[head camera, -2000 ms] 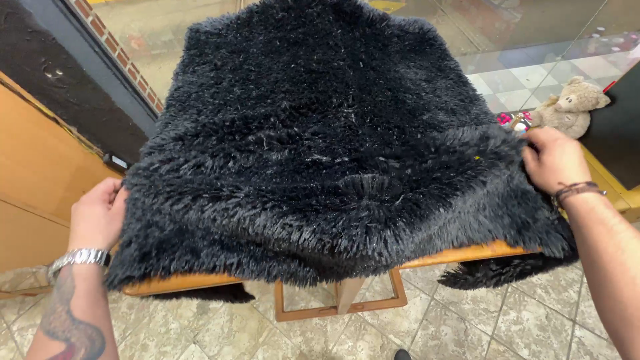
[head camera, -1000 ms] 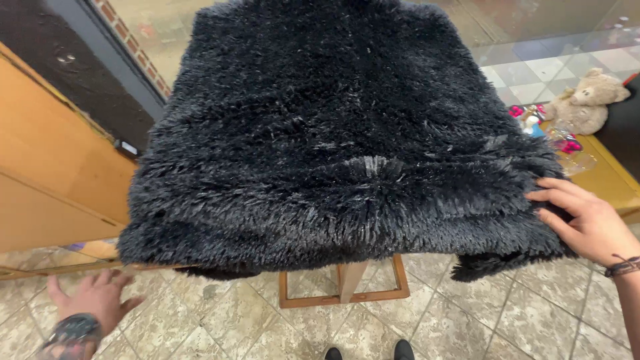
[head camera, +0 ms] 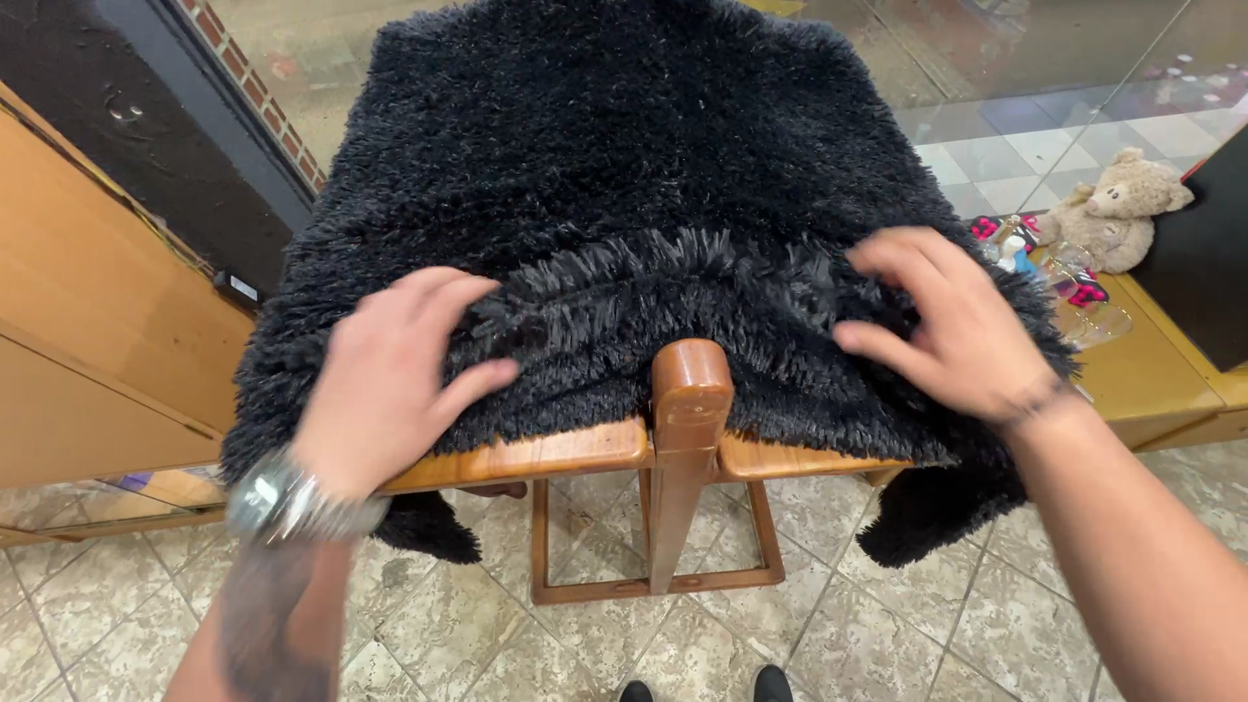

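Observation:
A black shaggy faux-fur cover (head camera: pixel 624 146) lies over a wooden stand (head camera: pixel 682 468), its near edge pushed back so that the rounded post top and two flat wooden arms show. My left hand (head camera: pixel 390 370), with a metal watch at the wrist, rests on or just over the fur left of the post, fingers apart. To the right of the post my right hand (head camera: pixel 936 322) is at the fur with fingers spread, slightly blurred. Neither hand clearly grips the fur. Dark flaps hang below the arms on both sides.
At the right, a plush teddy bear (head camera: pixel 1121 210) sits by small trinkets on a yellow wooden ledge (head camera: pixel 1150 370), beside a black panel (head camera: pixel 1209 253). Wooden cabinetry (head camera: pixel 97 292) stands at the left. Window glass lies beyond the cover. My shoes (head camera: pixel 772 682) show on the tiled floor.
Both hands have moved inward from the outer sides of the cover. Its near edge, which hung over the post a second ago, has shifted back, and the post top now shows.

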